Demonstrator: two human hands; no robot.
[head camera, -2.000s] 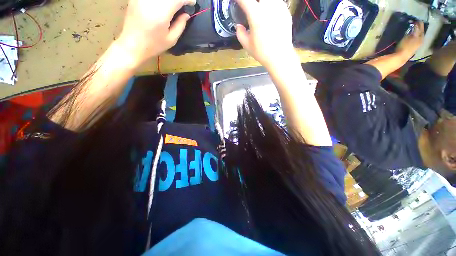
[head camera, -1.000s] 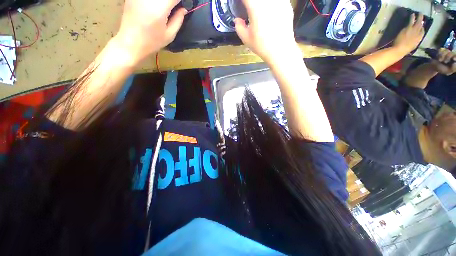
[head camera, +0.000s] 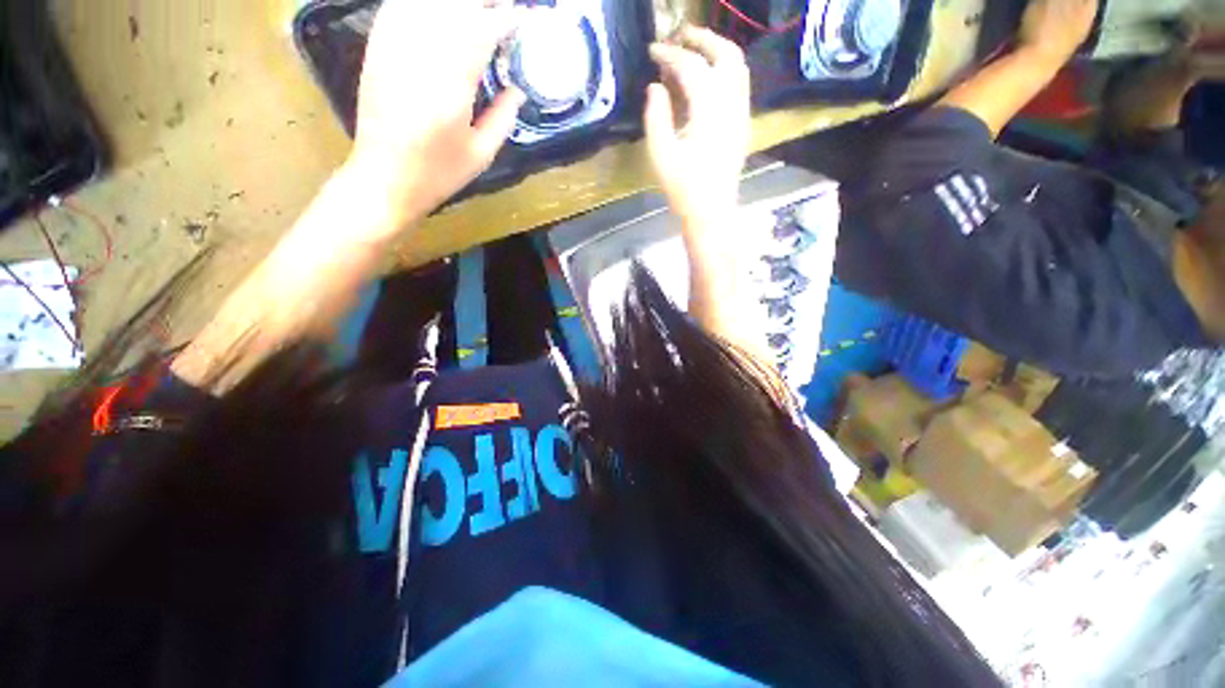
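Note:
A black speaker housing (head camera: 323, 47) lies on the tan bench at the top of the view, cut off by the picture's edge. A silver speaker driver (head camera: 558, 61) sits in it. My left hand (head camera: 437, 88) is over the housing's left part, its fingers at the driver's left rim; I cannot tell if they grip anything. My right hand (head camera: 701, 101) is just right of the driver, fingers bent, near the housing's right side. A small blurred thing (head camera: 669, 16) shows at its fingertips; I cannot tell whether it is held.
A second housing with a driver (head camera: 853, 30) lies to the right, with a red wire (head camera: 759, 19). Another person's arm (head camera: 1014, 74) reaches onto the bench. A driver tray (head camera: 793, 262) stands below the bench edge. Cardboard boxes (head camera: 1001, 464) and a blue crate (head camera: 924, 356) are lower right. White paper (head camera: 38, 316) lies left.
The view has shifted. My right hand has moved off the driver to its right, uncovering it. More of the tray, boxes and blue crate shows. A black housing now shows at upper left.

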